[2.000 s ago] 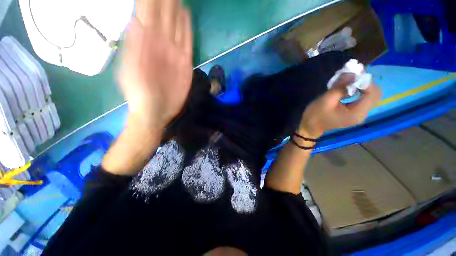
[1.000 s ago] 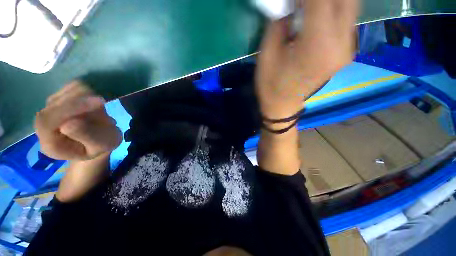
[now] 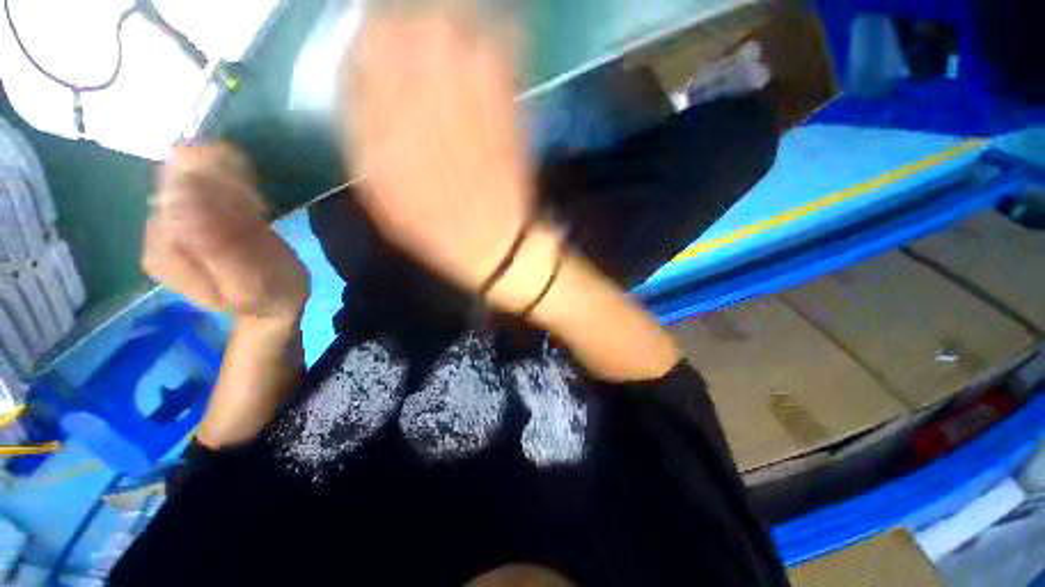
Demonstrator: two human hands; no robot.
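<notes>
A white plastic housing (image 3: 97, 69) lies at the top left, cut off by the picture's edge, with a dark wire curving over it. My left hand (image 3: 224, 235) is just below the housing's right end, fingers curled in; whether it holds anything is hidden. My right hand (image 3: 435, 138) is badly blurred at the top middle, reaching left, its fingertips cut off or smeared. A blurred white patch (image 3: 324, 57) shows beside its fingers; I cannot tell what it is or whether the hand holds it.
The green bench (image 3: 103, 201) has white stacked housings (image 3: 32, 247) at its left. A yellow caulking gun part (image 3: 25, 447) shows at the left edge. A blue stool (image 3: 149, 384) stands below. Closed cartons (image 3: 848, 355) sit on a blue rack at right. An open carton (image 3: 802, 57) is at top right.
My right hand has swung left toward the housing side. My left hand has moved up and slightly right, its fingers still curled. The view has shifted, bringing the housing stack back into sight.
</notes>
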